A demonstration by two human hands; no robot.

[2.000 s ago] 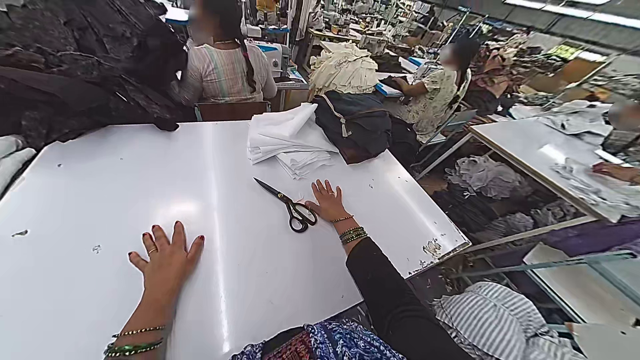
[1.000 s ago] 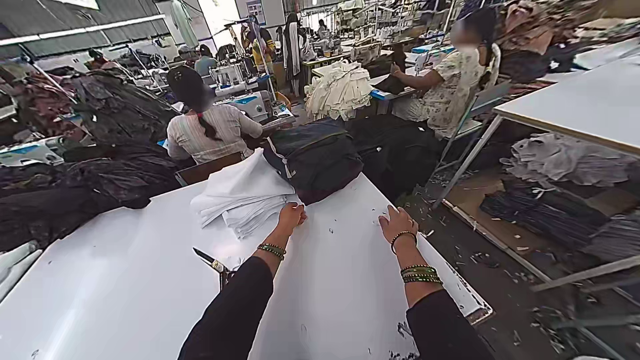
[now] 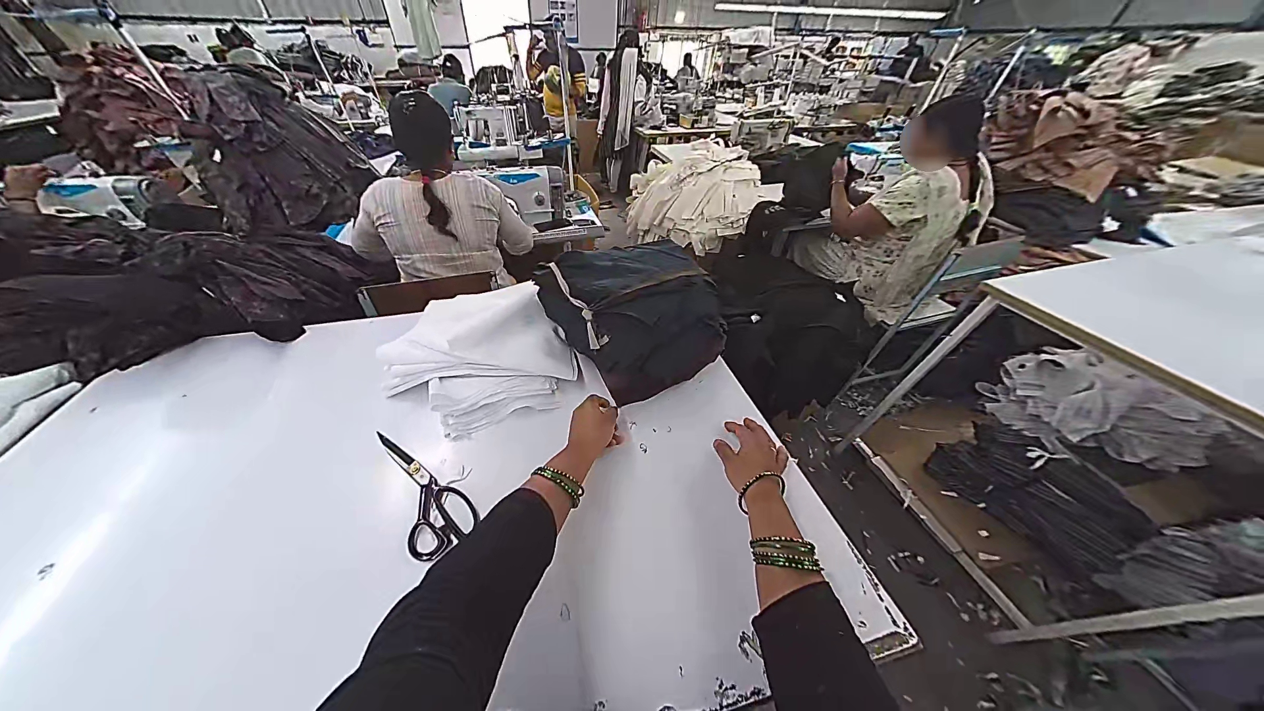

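Fingers bent, my left hand rests on the white tabletop just in front of a dark cloth bundle; whether it pinches anything is unclear. My right hand lies near the table's right edge, fingers apart and holding nothing. Folded white fabric pieces are stacked left of the bundle and touch it. Black-handled fabric scissors lie on the table left of my left forearm, blades pointing away.
Dark garments are heaped along the table's far left edge. Two people sit beyond the table, one by a sewing machine. A second white table stands at right, with fabric bundles beneath it.
Two seconds ago my left hand was flat on the table left of the scissors; now it is right of them, by the bundle. The view has shifted considerably.
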